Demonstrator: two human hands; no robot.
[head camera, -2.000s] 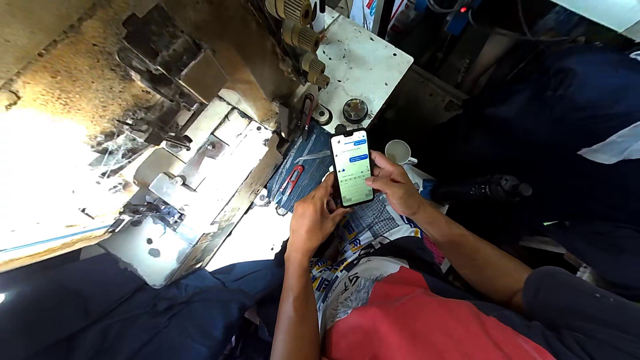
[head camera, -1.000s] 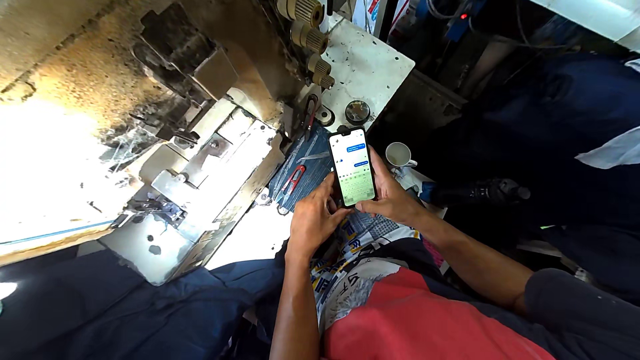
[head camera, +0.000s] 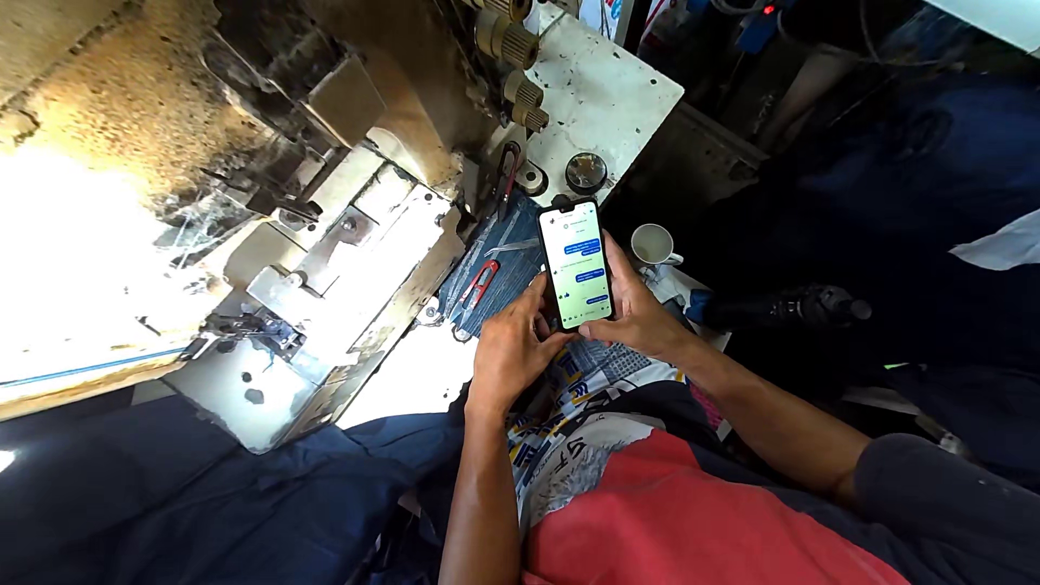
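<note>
A smartphone (head camera: 577, 264) with a lit chat screen is held upright between both hands over my lap. My left hand (head camera: 513, 341) grips its lower left edge, and my right hand (head camera: 638, 313) wraps the right side, its thumb near the bottom of the screen. Just left of the phone, red thread snips (head camera: 481, 284) lie on a piece of dark blue denim (head camera: 508, 244). Another red-handled tool (head camera: 508, 175) rests above them. A round dark-rimmed container (head camera: 586, 172) is beyond the top of the phone.
An industrial sewing machine (head camera: 341, 236) fills the left side under a bright lamp. A white mug (head camera: 652, 244) stands right of the phone, near a dark cylindrical object (head camera: 800, 307). Dark blue fabric (head camera: 162, 496) hangs at lower left, and more lies at right.
My right thumb has moved from over the screen down to the phone's bottom edge. The chat content on the screen has shifted, while both hands keep hold of the phone.
</note>
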